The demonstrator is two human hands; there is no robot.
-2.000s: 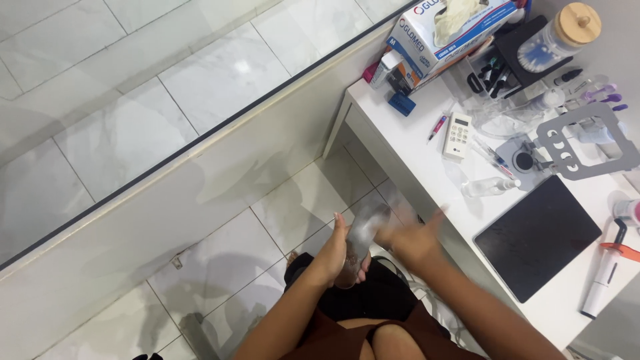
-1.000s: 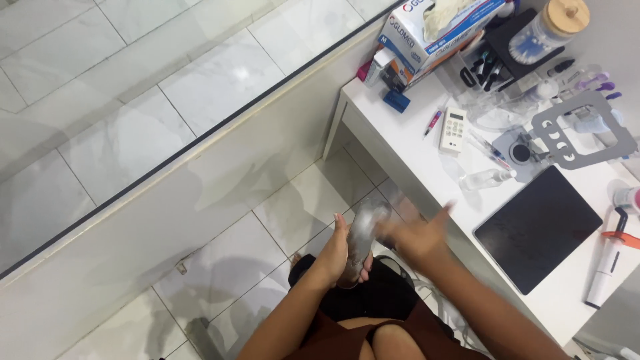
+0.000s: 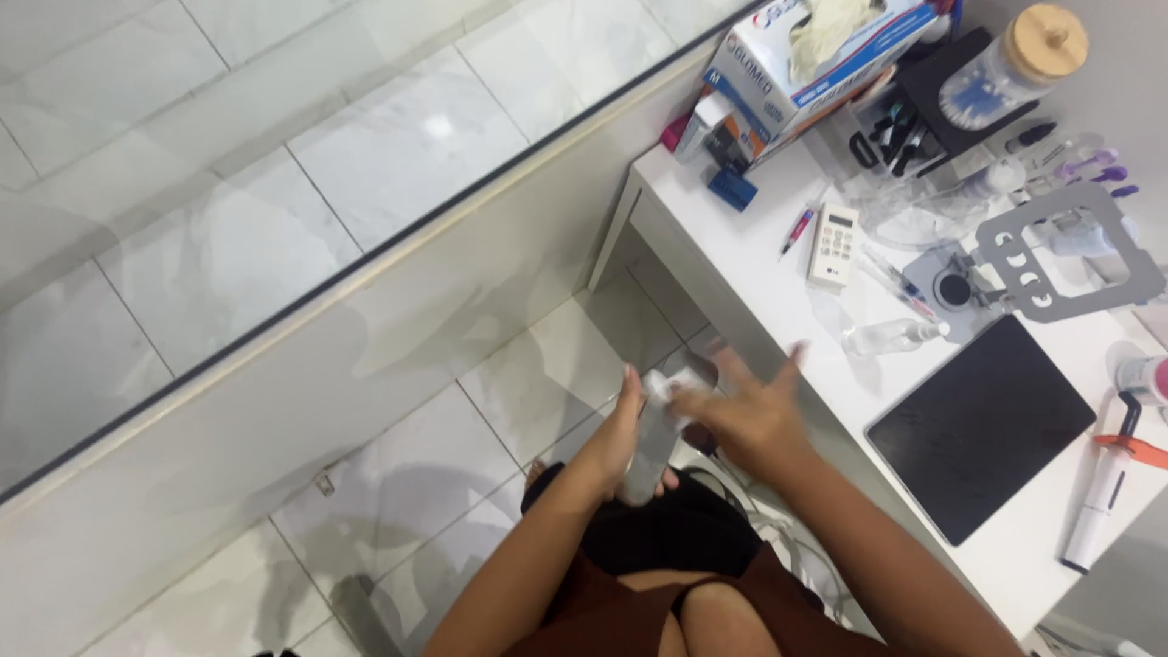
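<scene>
Above my lap, my left hand [image 3: 620,438] is closed around a grey, elongated object [image 3: 652,447], its thumb pointing up along one side. What the object is cannot be told. My right hand [image 3: 748,411] is blurred, with thumb and some fingers spread, at the upper end of that object. A whitish thing [image 3: 673,388] lies by its fingertips, too blurred to name; whether the right fingers pinch it is unclear. Beside the right hand runs the edge of a white desk [image 3: 821,383].
On the desk are a glove box [image 3: 776,100], a white remote control [image 3: 832,245], a clear bottle [image 3: 894,337], a black tablet [image 3: 981,429], a grey stand [image 3: 1068,251], a jar of cotton swabs [image 3: 1004,73] and a white pen-shaped device [image 3: 1095,511]. A glass partition's edge [image 3: 383,239] crosses the left.
My right hand stays blurred beside the object, its fingers now spread wider. My left hand keeps its hold in much the same place.
</scene>
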